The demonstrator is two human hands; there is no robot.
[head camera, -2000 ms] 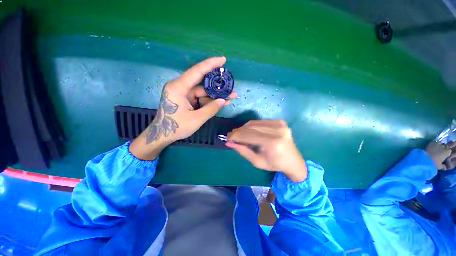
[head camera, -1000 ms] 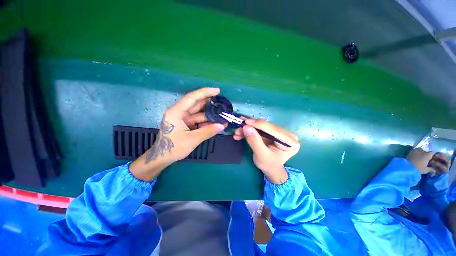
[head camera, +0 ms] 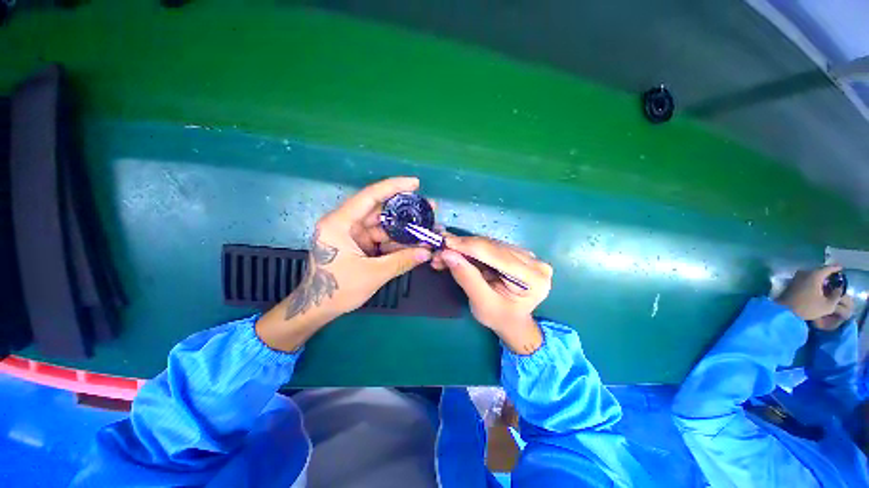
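My left hand holds a round black unit between thumb and fingers, its ringed face turned up. My right hand grips dark tweezers like a pen, and their bright silver tips lie over the lower right of the unit's face. Whether the tips hold a small part cannot be seen. A dark slotted foam tray lies on the green bench under my left wrist, which hides its middle.
Tall dark foam strips stand at the far left. Another round black unit sits on the green band at the upper right. A neighbour's hands hold a dark round part at the right. A red bin edge is at the lower left.
My right hand has come up from the foam tray to the unit, bringing the tweezer tips onto its face. The unit in my left hand sits lower in view than at first.
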